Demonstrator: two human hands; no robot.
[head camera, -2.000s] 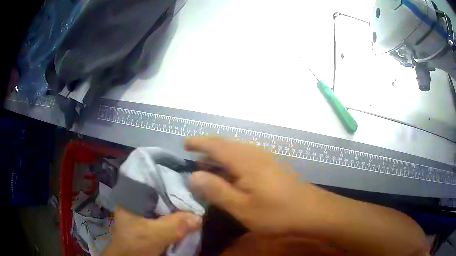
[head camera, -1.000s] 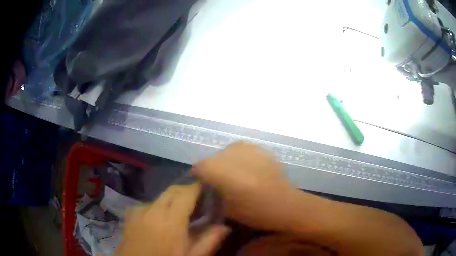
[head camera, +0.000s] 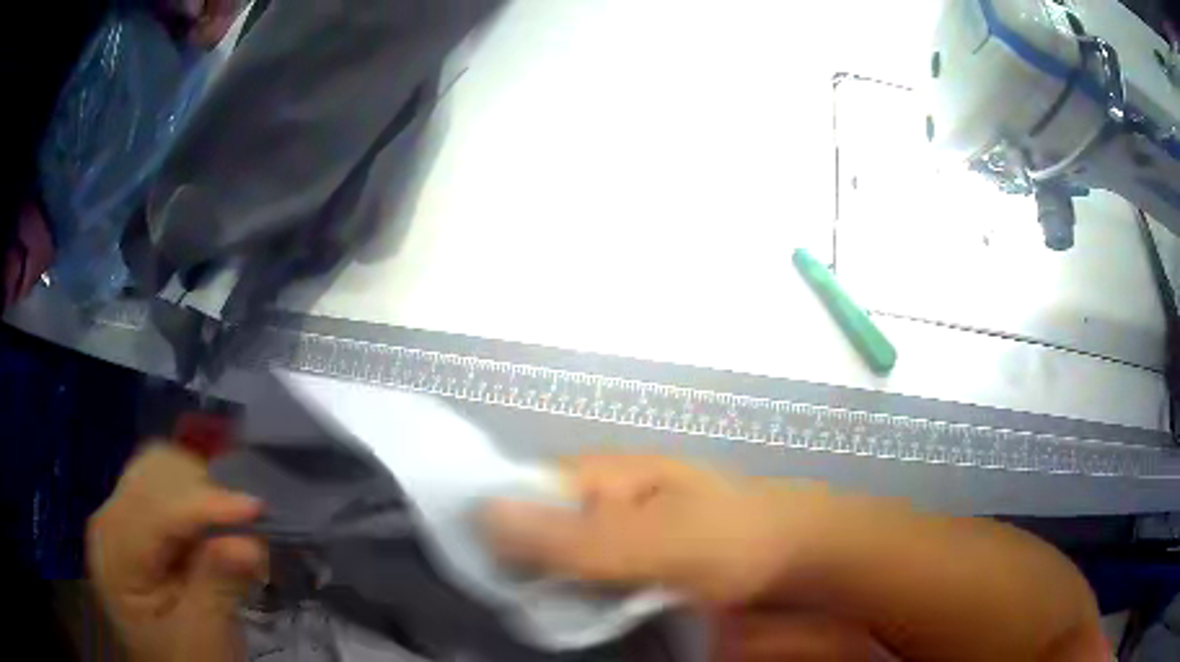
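A grey garment piece (head camera: 324, 498) with a white inner face is stretched between my hands, below the table edge. My left hand (head camera: 175, 550) is closed on its left end. My right hand (head camera: 634, 524) lies on the white face at the right, blurred, with its fingertips partly hidden by the cloth, so its grip is unclear. The awl's green handle (head camera: 844, 310) lies on the white table; its metal spike is lost in the glare.
A dark grey cloth heap (head camera: 291, 142) lies on the table at left, beside a clear-blue plastic bag (head camera: 110, 142). A sewing machine (head camera: 1022, 97) stands at right. A ruler scale (head camera: 621, 398) runs along the front edge. The red basket (head camera: 203, 435) is mostly hidden below.
My hands have moved apart, my left hand to the left. The cloth, earlier bunched between them, is now spread with its white face showing. The camera view has shifted slightly.
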